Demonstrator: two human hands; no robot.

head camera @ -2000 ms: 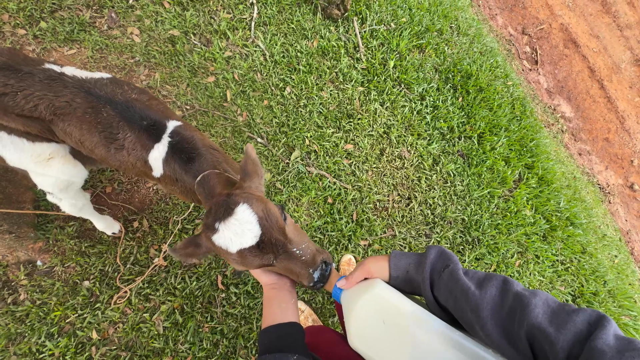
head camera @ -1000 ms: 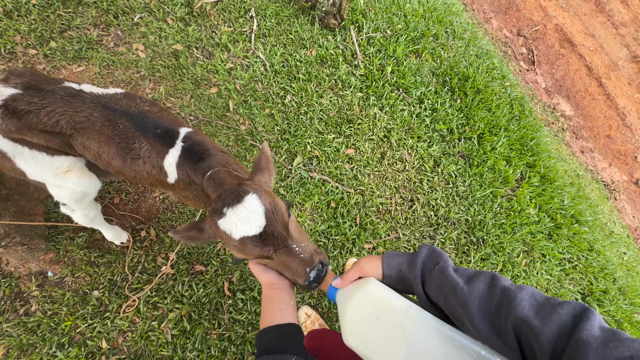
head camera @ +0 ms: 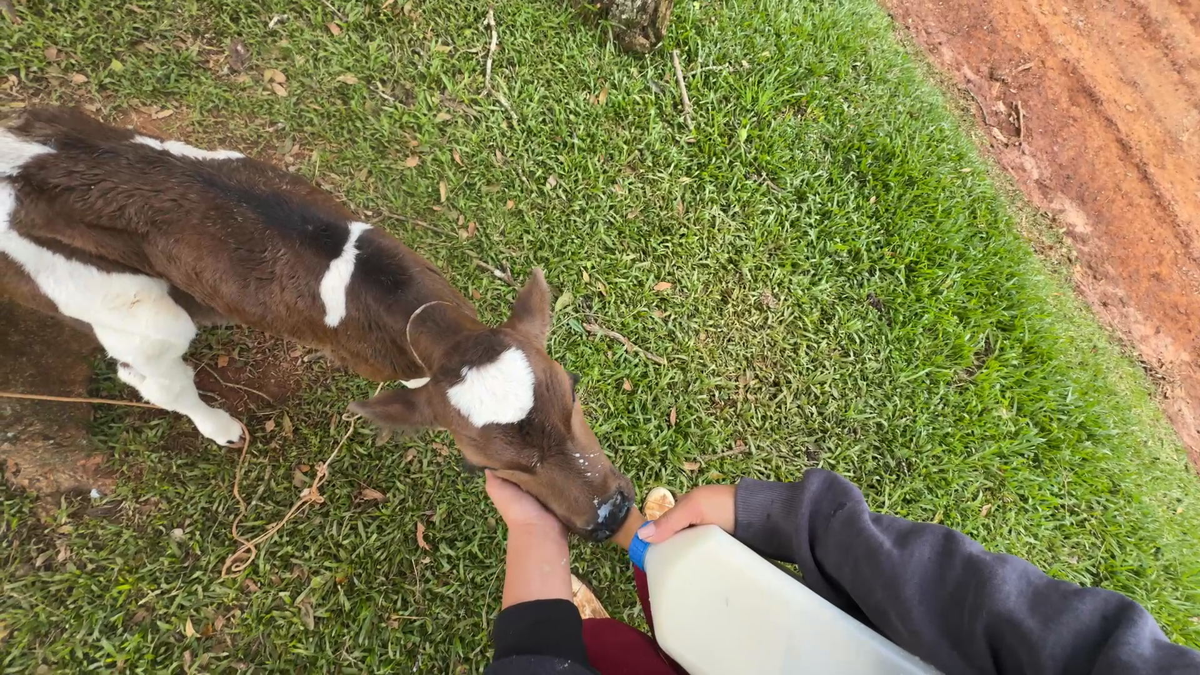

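A brown and white calf stands at the left with its head stretched toward me. Its mouth is on the tan nipple of a large translucent plastic bottle that holds a whitish liquid. White drops dot the muzzle. My left hand cups the underside of the calf's jaw, its fingers partly hidden beneath the head. Around the bottle's neck, by the blue collar, is my right hand, with some fingers out of sight behind the bottle.
A thin rope runs from the calf's neck and lies loosely on the grass. A stump or trunk base is at the top. Reddish bare soil borders the grass at right. My shoes show below the calf's head.
The view has shifted slightly, bringing more of the trunk base into sight. Both hands keep their places at the jaw and the bottle neck, and the calf's mouth stays on the nipple.
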